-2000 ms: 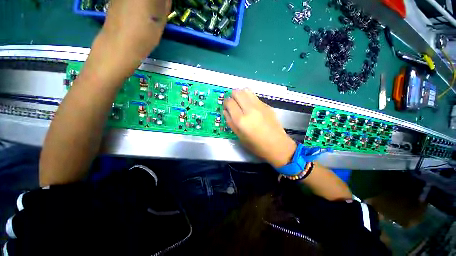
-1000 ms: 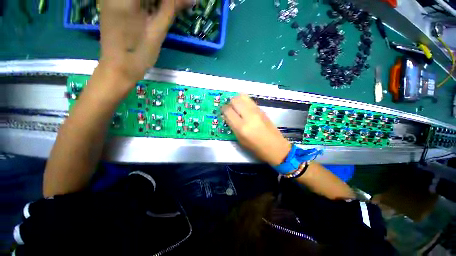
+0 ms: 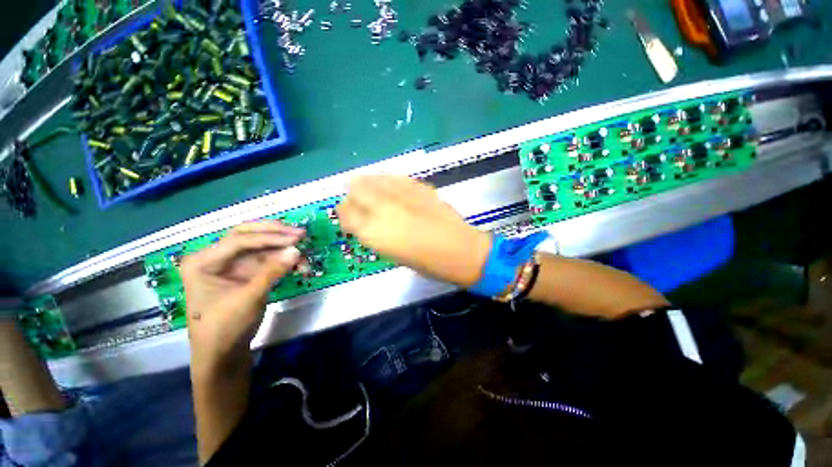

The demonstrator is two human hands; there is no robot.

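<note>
A green circuit board (image 3: 315, 274) lies across the conveyor rails in front of me, with small parts in repeated groups. My left hand (image 3: 242, 269) is over its left half, thumb and fingertips close together; whether a small part is between them cannot be told. My right hand (image 3: 406, 228) is over its right part, fingers bent down at the board and fingertips mostly hidden. A blue wrist strap (image 3: 506, 263) is on my right wrist. A blue bin (image 3: 283, 119) of dark green-gold capacitors (image 3: 182, 91) stands beyond the rails.
A second board (image 3: 639, 160) lies on the rails (image 3: 593, 233) to the right, another (image 3: 41, 324) at far left. Another person's arm (image 3: 27, 369) reaches in there. Dark components (image 3: 497, 46), silvery parts (image 3: 290, 27), a pale tool (image 3: 657, 55) and an orange-black device (image 3: 743, 20) lie beyond.
The view has turned and shifted left. My left hand has come from the bin back to the board. My right hand stays at the board. Another person's arm now shows at the left.
</note>
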